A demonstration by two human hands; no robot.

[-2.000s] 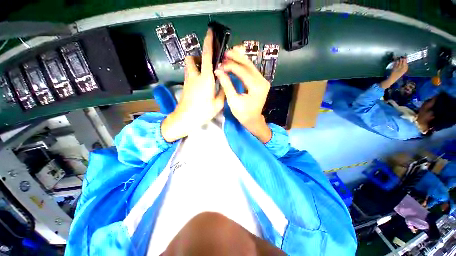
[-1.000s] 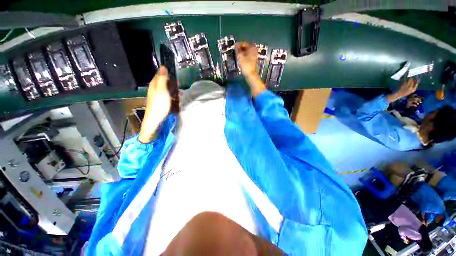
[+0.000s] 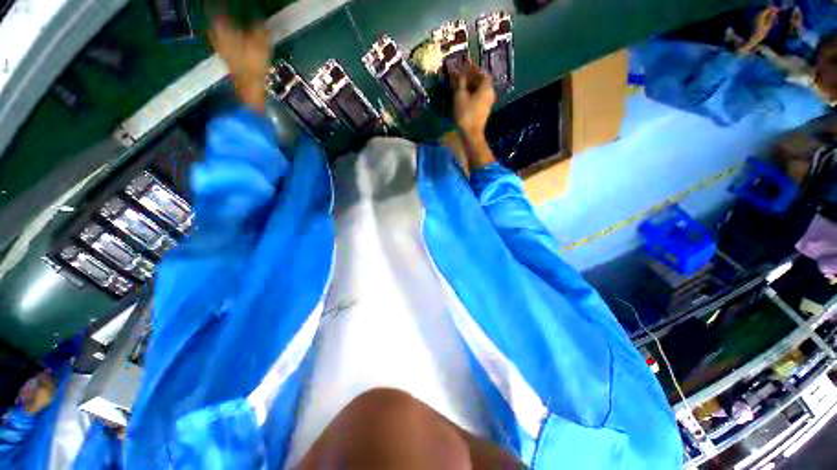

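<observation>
Several silvery-white and black phone board assemblies lie in a row on the green bench before me. My right hand is at the near end of one assembly, fingers bent over it; whether they grip it is hidden. A pale, cream-coloured small item lies beside that assembly. My left hand is blurred, raised at the upper left over the white bench edge. Whether it holds anything cannot be told. The black phone slab cannot be made out.
A black carrier tray with several silvery assemblies is at the left. A brown carton with black contents stands beyond the bench at right. Another worker's blue sleeve is at the upper right. Blue plastic stools stand on the floor.
The view has turned. My left hand, earlier holding a black slab near the tray, has moved up and away. My right hand has moved down the board row to an assembly's near end.
</observation>
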